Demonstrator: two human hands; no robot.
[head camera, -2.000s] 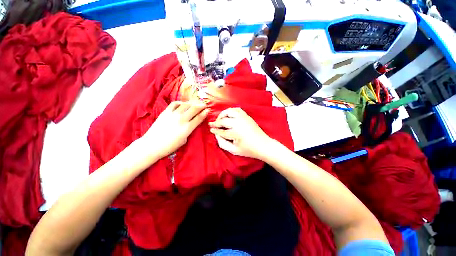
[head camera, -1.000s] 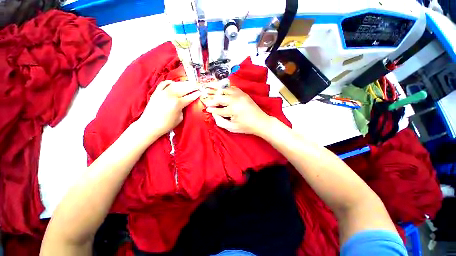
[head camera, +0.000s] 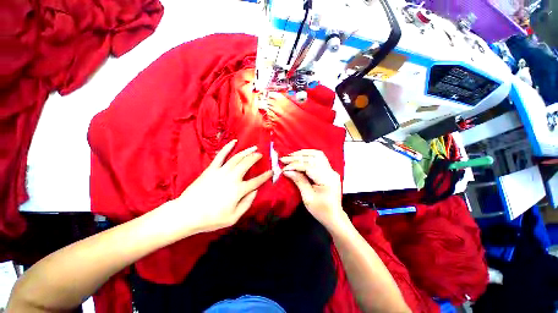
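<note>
The red garment panel (head camera: 147, 116) lies under the needle area and hangs over the black cloth on the lap. Its puckered part gathers left of the presser foot (head camera: 267, 103), which a warm glow lights. My left hand (head camera: 229, 189) lies on the cloth with fingers spread, thumb side close to the seam. My right hand (head camera: 313, 183) pinches the cloth edge at the seam between thumb and fingers. A small whitish strip (head camera: 275, 164) shows between the hands, below the needle. The white sewing machine (head camera: 416, 79) stands behind.
A red heap (head camera: 79, 43) lies on the table at the left. A dark phone-like plate (head camera: 369, 110) rests against the machine. Green cloth (head camera: 418, 159) and a green-handled tool (head camera: 471, 163) are at the right. Another red bundle (head camera: 437, 250) is at lower right.
Both hands have moved back from the needle toward the lap. The left fingers have spread on the cloth. The whitish strip now shows between the hands. The view has turned and shifted.
</note>
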